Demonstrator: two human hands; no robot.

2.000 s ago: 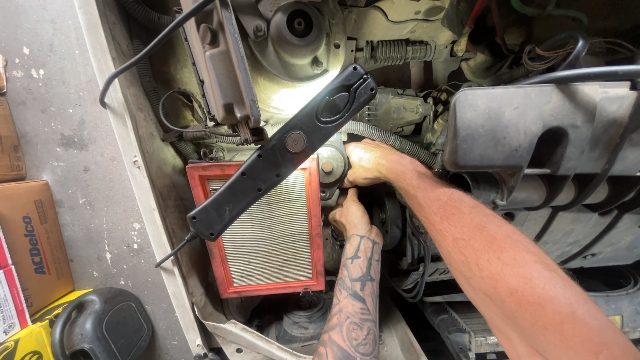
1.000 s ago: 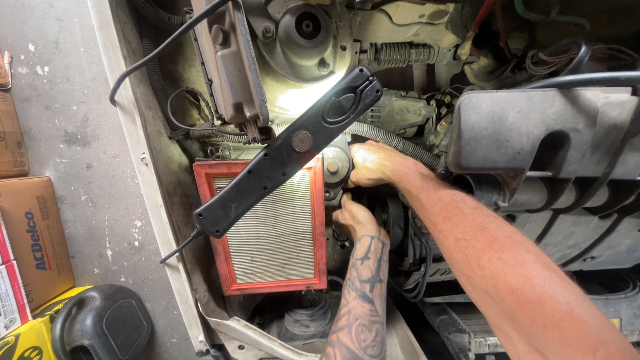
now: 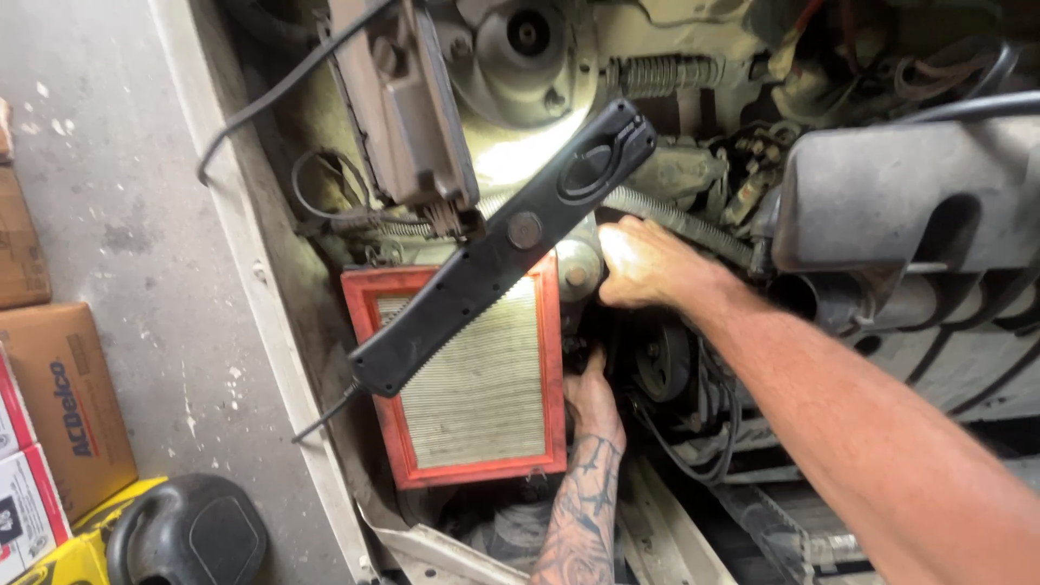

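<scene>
My left hand (image 3: pixel 591 396), at the end of the tattooed forearm, reaches down between the red-framed air filter (image 3: pixel 487 390) and a pulley (image 3: pixel 662 361); its fingertips are hidden. Above it, my right hand (image 3: pixel 642 262) is bent beside the round metal mount with a bolt (image 3: pixel 576 276), its fingers out of sight behind the mount. What either hand touches or holds cannot be made out. A black corded work light (image 3: pixel 504 252) lies slantwise across the filter, throwing bright light near the strut tower (image 3: pixel 520 57).
A ribbed hose (image 3: pixel 682 219) runs behind my right hand. To the right is a grey plastic engine cover (image 3: pixel 910 195), to the upper left a dusty plastic box (image 3: pixel 406 106). Beyond the fender edge (image 3: pixel 268 284), cardboard boxes (image 3: pixel 73 406) and a black jug (image 3: pixel 195 528) stand on the floor.
My left hand has moved lower, away from the mount and deeper into the gap beside the filter. The right hand stays by the mount.
</scene>
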